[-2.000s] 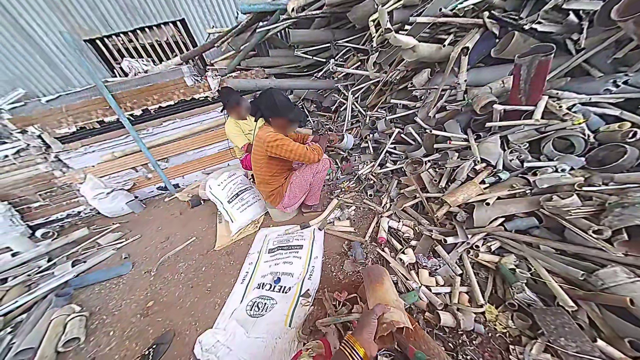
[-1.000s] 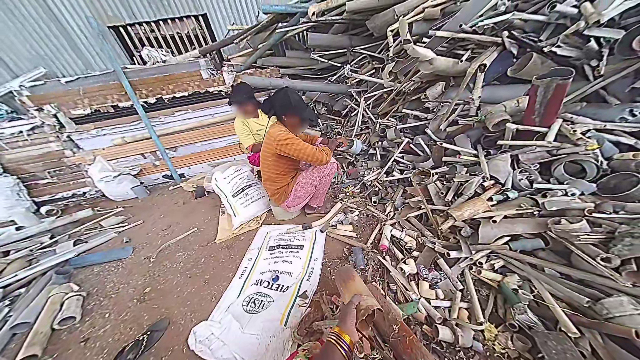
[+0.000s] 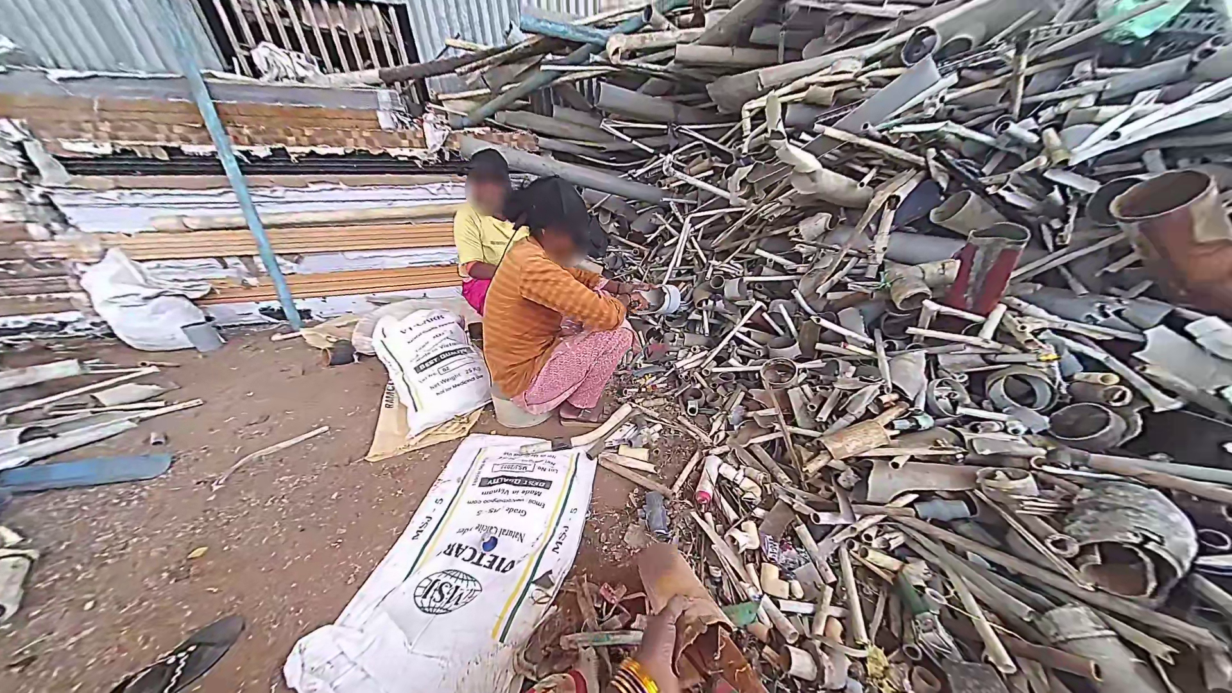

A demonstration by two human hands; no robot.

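At the bottom of the head view, my left or right hand cannot be told with full certainty, but the visible one, with yellow bangles, looks like my left hand (image 3: pixel 660 647). Its fingers lie against a broken brown pipe piece (image 3: pixel 674 585), which stands tilted at the near edge of the scrap heap. My other hand is out of view. Left of the pipe piece, a white printed woven sack (image 3: pixel 481 558) lies flat on the dirt. Small plastic pipe scraps (image 3: pixel 770 577) lie just right of the pipe piece.
A large heap of scrap pipes (image 3: pixel 847 385) fills the right side. Beyond the sack, a person in an orange top (image 3: pixel 544 298) squats beside a second person (image 3: pixel 484 226) and an upright filled sack (image 3: pixel 433 371). A black sandal (image 3: pixel 183 659) lies at lower left, near a blue strip (image 3: pixel 87 472).
The brown pipe piece stood a little more upright two seconds ago, with the hand at its lower end. The hand remains at that piece. The view has shifted slightly.
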